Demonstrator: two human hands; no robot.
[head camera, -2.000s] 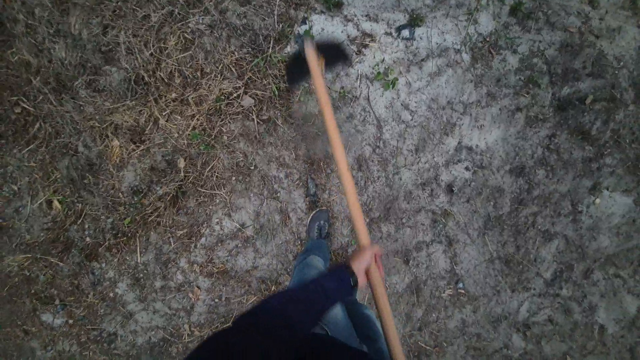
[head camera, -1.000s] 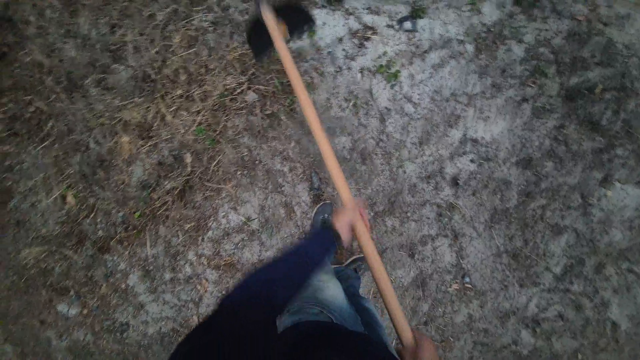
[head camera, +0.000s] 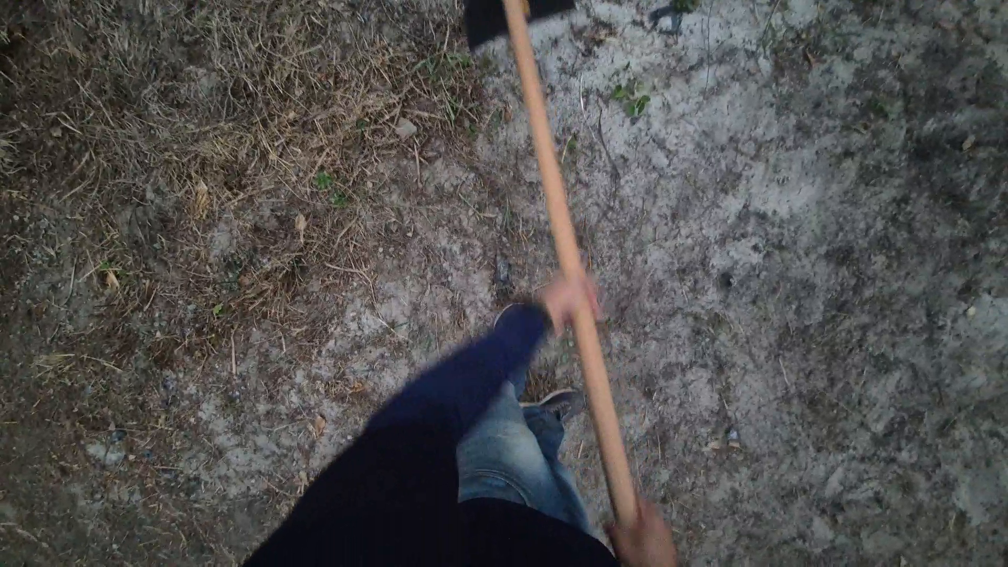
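A hoe with a long pale wooden handle (head camera: 555, 185) runs from the top of the head view down to the lower right. Its dark metal blade (head camera: 488, 22) is partly cut off by the top edge. My left hand (head camera: 571, 301), blurred and coming out of a dark blue sleeve, is closed around the middle of the handle. Near the bottom edge, my right hand (head camera: 643, 537) grips the handle close to its lower end.
Dry grass and straw (head camera: 260, 134) cover the ground at the left. Pale sandy soil (head camera: 709, 181) with small green weeds (head camera: 632, 98) lies at the right. My shoe (head camera: 561, 400) and jeans show below my left hand. A small stone (head camera: 405, 127) lies near the grass edge.
Two seconds ago my right hand was out of view; it now shows on the handle. My left hand stays on the handle, and the blade has shifted toward the top edge since the first frame.
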